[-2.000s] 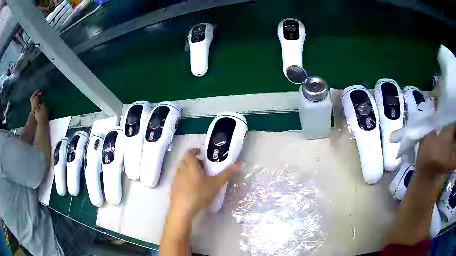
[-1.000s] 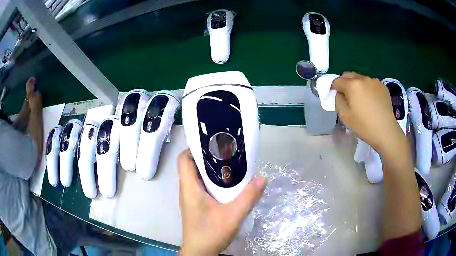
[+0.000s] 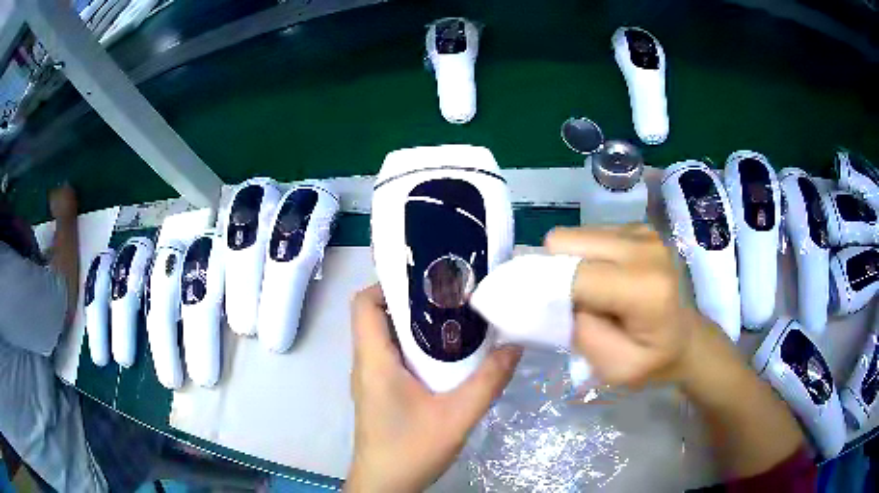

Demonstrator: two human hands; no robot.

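Observation:
A white handset (image 3: 395, 221) with a glossy black oval panel is held up, head end away from me. My left hand (image 3: 414, 414) grips its narrow lower part, thumb at the right side. My right hand (image 3: 636, 308) pinches a small folded white wiping cloth (image 3: 527, 298). The cloth's pointed tip is at the right side of the round button on the panel; whether it presses there I cannot tell. The grip end of the handset is hidden by my left hand.
A solvent bottle (image 3: 615, 202) with open lid stands behind my right hand. Clear film scraps (image 3: 554, 453) lie in front. Handsets line the left (image 3: 294, 279) and right (image 3: 757, 250). Two lie on the green conveyor belt (image 3: 318, 125). A person's arm (image 3: 64, 231) is far left, beyond a slanting white post (image 3: 125, 106).
My left hand has picked up the handset and raised it toward me. My right hand has brought the cloth from the right, via the bottle, to the panel. The belt handsets have shifted right.

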